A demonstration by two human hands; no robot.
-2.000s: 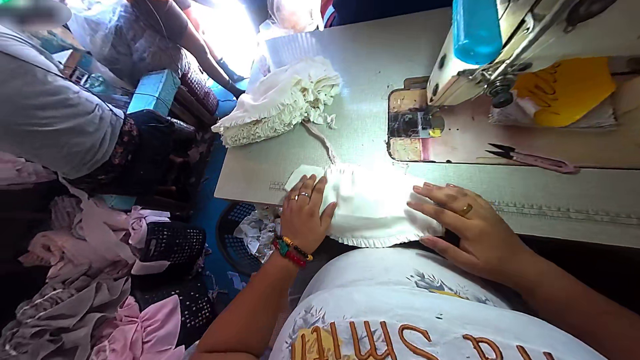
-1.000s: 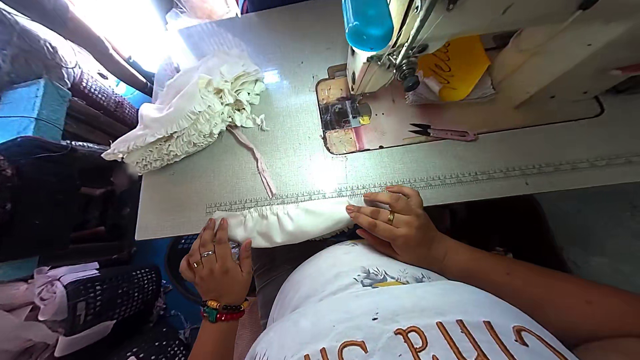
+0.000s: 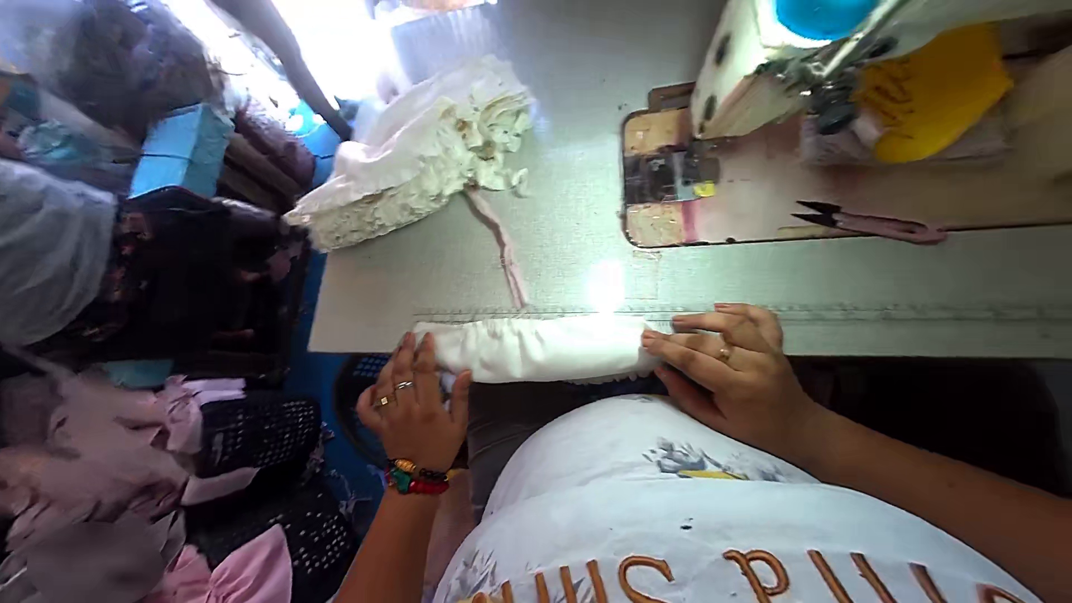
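A gathered white fabric piece (image 3: 536, 347) lies along the table's front edge, beside a measuring scale (image 3: 586, 313) running along that edge. At its left end rest the fingers of my left hand (image 3: 419, 406), with rings and a beaded bracelet. My right hand (image 3: 729, 368) has its thumb and fingers on the right end. How firmly either hand grips cannot be seen. Behind the cloth lies a narrow pink strip (image 3: 502, 247), reaching a pile of ruffled white fabric (image 3: 419, 155).
A sewing machine (image 3: 737, 92) stands back right, with pink-handled thread snips (image 3: 879, 224) on its bed. A yellow piece (image 3: 938, 92) lies behind them. Black baskets (image 3: 260, 431) and pink cloth (image 3: 75, 452) are at the left. Part of another person (image 3: 50, 243) shows far left.
The white piece lay broad and flat two seconds ago, partly off the table's edge; now it is a narrow band along the scale. Both hands have stayed at its ends.
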